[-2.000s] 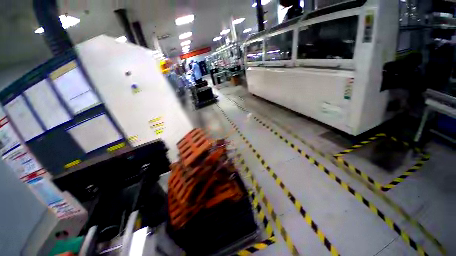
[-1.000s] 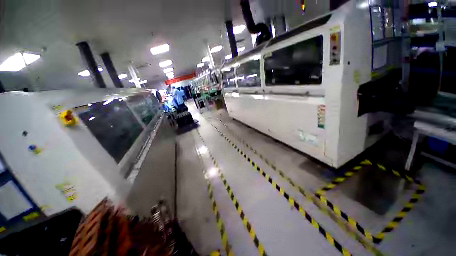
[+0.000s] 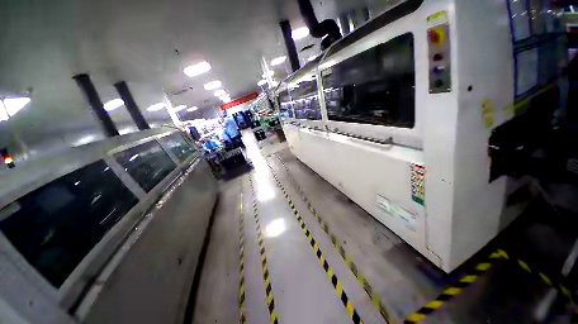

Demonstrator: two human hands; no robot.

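Neither of my hands is in the picture. Nearest in front of me are two long white machines with dark windows, one on each side of an aisle. The left machine (image 3: 155, 234) runs along the left edge and is cut off there. The right machine (image 3: 355, 168) shows its end face and a control panel (image 3: 438, 58) with a yellow-and-red button and smaller buttons below.
The grey floor aisle (image 3: 295, 278) between the machines carries yellow-black tape lines (image 3: 310, 237). A taped corner (image 3: 453, 291) lies at the right machine's foot. Far down the aisle are a person in blue (image 3: 231, 131) and a dark cart (image 3: 234, 161).
The view has moved forward along the aisle. The orange-brown stacked plates and the black bin at lower left have left the picture. Both machines appear larger.
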